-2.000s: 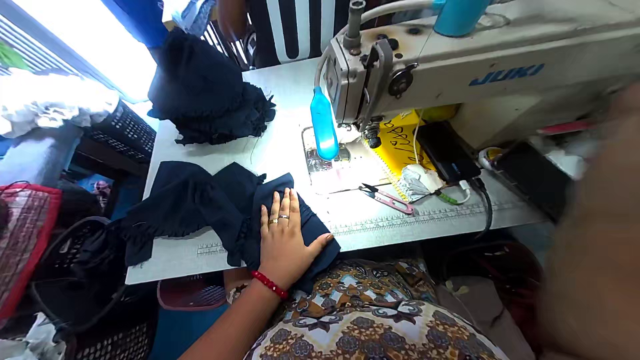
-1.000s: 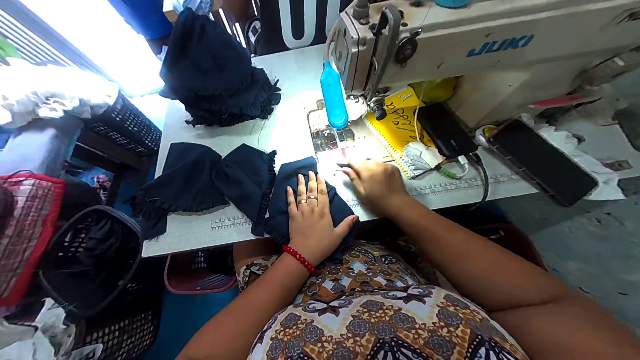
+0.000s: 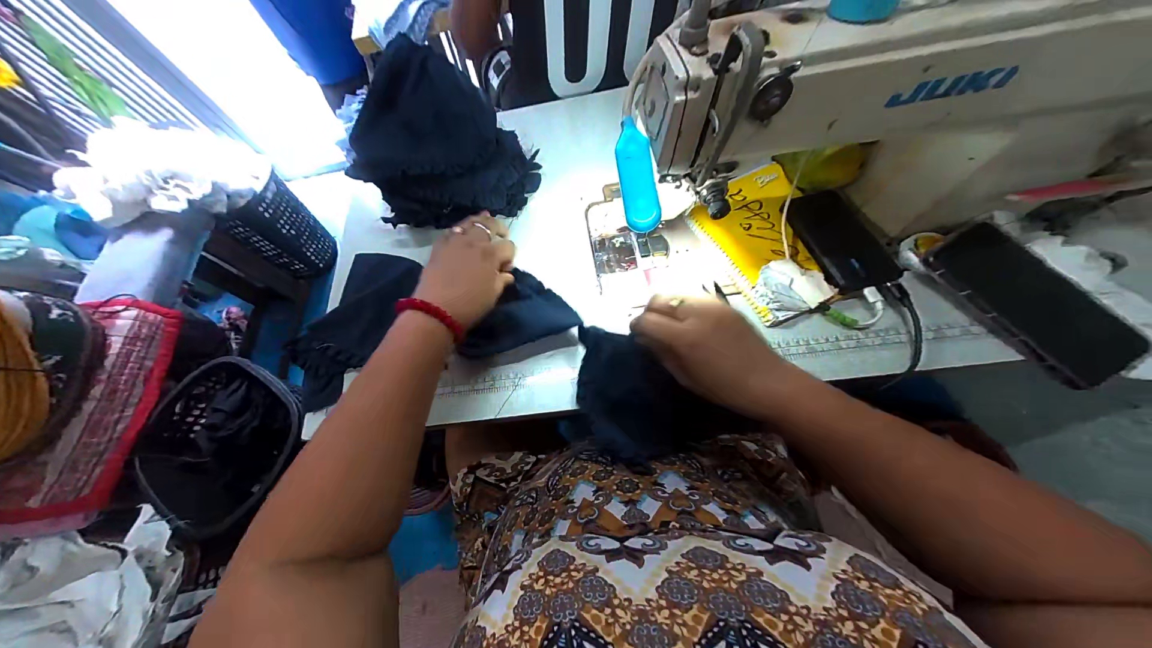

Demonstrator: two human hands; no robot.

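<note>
My left hand (image 3: 470, 270), with a ring and a red beaded bracelet, lies over dark navy ruffled fabric (image 3: 522, 315) at the left of the sewing table; its fingers are bent and partly hidden. My right hand (image 3: 693, 337) is closed on a second dark fabric piece (image 3: 625, 396), which hangs over the table's front edge to my lap. A small tool's dark tip shows by the right hand; whether the hand holds it, I cannot tell. Behind my left hand rises a pile of dark ruffled pieces (image 3: 441, 135). The sewing machine (image 3: 837, 90) stands at the right.
A yellow notebook (image 3: 756, 234), a power bank (image 3: 841, 238) with a cable and a phone (image 3: 1039, 301) lie right of the needle area. Baskets (image 3: 283, 225) of cloth stand left of the table. A person in a striped top (image 3: 594, 45) is across the table.
My left hand has moved left and away from me, onto the other fabric. My right hand has taken hold of the nearer piece, which has shifted off the table's front edge.
</note>
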